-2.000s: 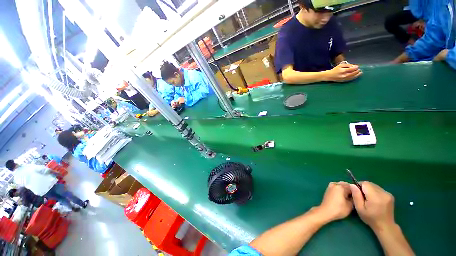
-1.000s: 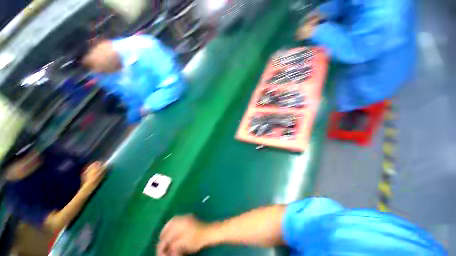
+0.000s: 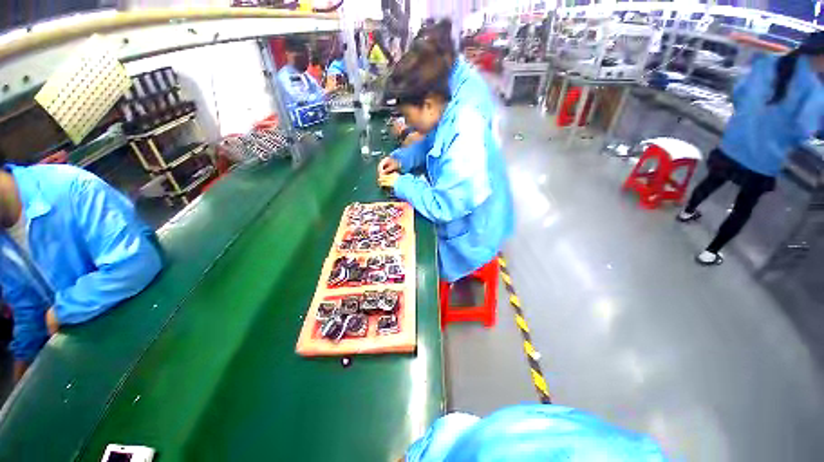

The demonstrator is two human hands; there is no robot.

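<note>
A long salmon-red tray [image 3: 356, 346] lies along the right side of the green bench. Its compartments hold several small dark squarish units [image 3: 350, 325] with silver edges. A tiny dark part [image 3: 346, 362] lies just off the tray's near end. A white device [image 3: 128, 454] with a dark window is cut off by the bottom edge at the left. Neither of my hands is in view; only a blue sleeve [image 3: 542, 438] shows at the bottom, right of the bench.
A person in a blue smock [image 3: 461, 171] sits on a red stool [image 3: 472, 298] beyond the tray. Another person [image 3: 86, 239] leans at the bench's left side. The bench's right edge runs beside the tray. Yellow-black floor tape [image 3: 522, 329] lies right of it.
The view has swung right, from the fan and black tool to the tray, which now shows sharply. My hands, first together on the tool, have left the picture.
</note>
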